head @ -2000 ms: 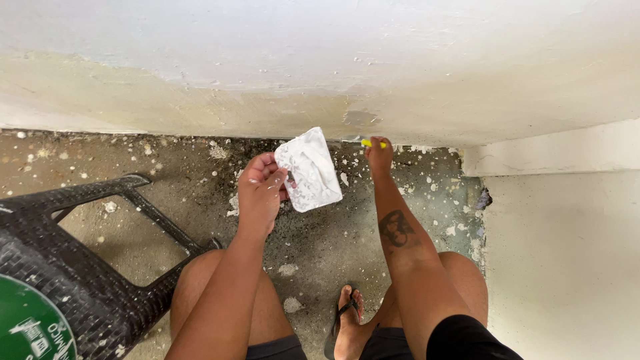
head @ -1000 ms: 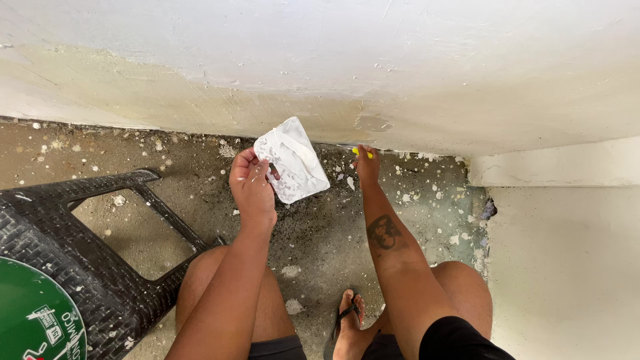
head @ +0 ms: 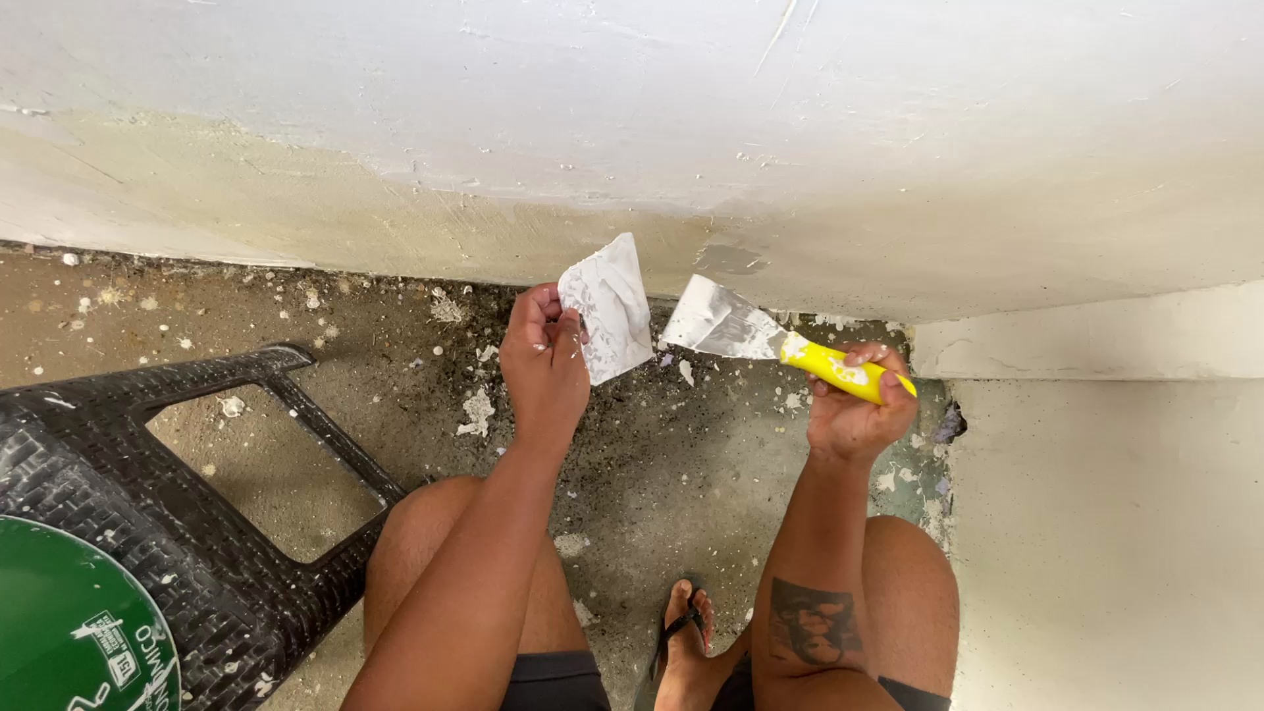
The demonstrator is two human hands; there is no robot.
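My left hand (head: pixel 548 365) grips the edge of a flat, roughly square plate (head: pixel 609 311) smeared with white putty, tilted near the foot of the wall. In my right hand (head: pixel 861 403) is a putty knife (head: pixel 729 321) by its yellow handle; putty coats the end of its metal blade. The blade points left at the plate, with a small gap between them. Behind both tools rises the painted wall (head: pixel 632 128), with a yellowish lower band and a small grey patch (head: pixel 731 259) just above the blade.
At the left stands a black woven-pattern plastic stool (head: pixel 197 553), with a green round lid or container (head: pixel 69 622) on it. The concrete floor (head: pixel 632 494) is spattered with paint. A second wall (head: pixel 1106 533) with a ledge (head: pixel 1096 336) borders the right. My sandalled foot (head: pixel 686 632) is below.
The putty knife, largely hidden at the wall's base before, now shows fully, turned toward the plate. My right hand has come back from the wall. The plate stays in my left hand at a changed tilt.
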